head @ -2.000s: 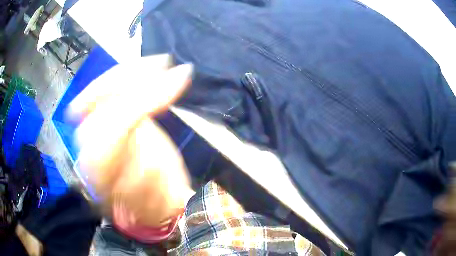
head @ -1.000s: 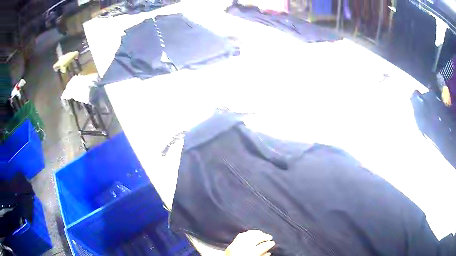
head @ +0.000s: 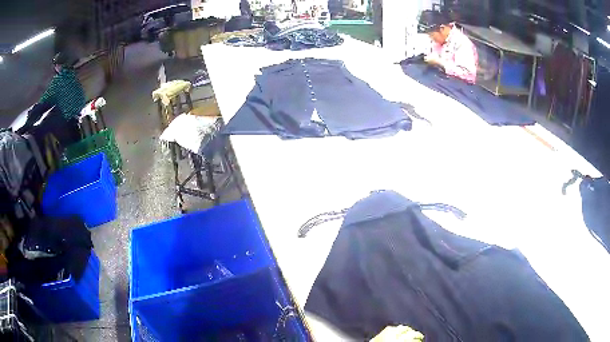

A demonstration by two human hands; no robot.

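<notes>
A dark navy denim garment [head: 428,280] lies spread on the long white table [head: 468,174] in front of me, cut off by the bottom edge. A seam line runs down it. A thin dark curved strip shows on both sides of its upper end. A single hand [head: 398,334], probably my left hand, shows at the bottom edge on the garment, mostly cut off; its fingertips and any hold are hidden. My right hand is out of the picture.
Another dark garment [head: 321,97] with a button row lies farther up the table. A person [head: 461,57] works at the far right side. Blue crates [head: 200,250] stand left of the table, with stools [head: 194,137] behind. Another person [head: 63,87] is at far left.
The view has tilted up, showing more of the table and room. The hand has dropped from the left foreground to the bottom edge. The garment sits lower in the picture.
</notes>
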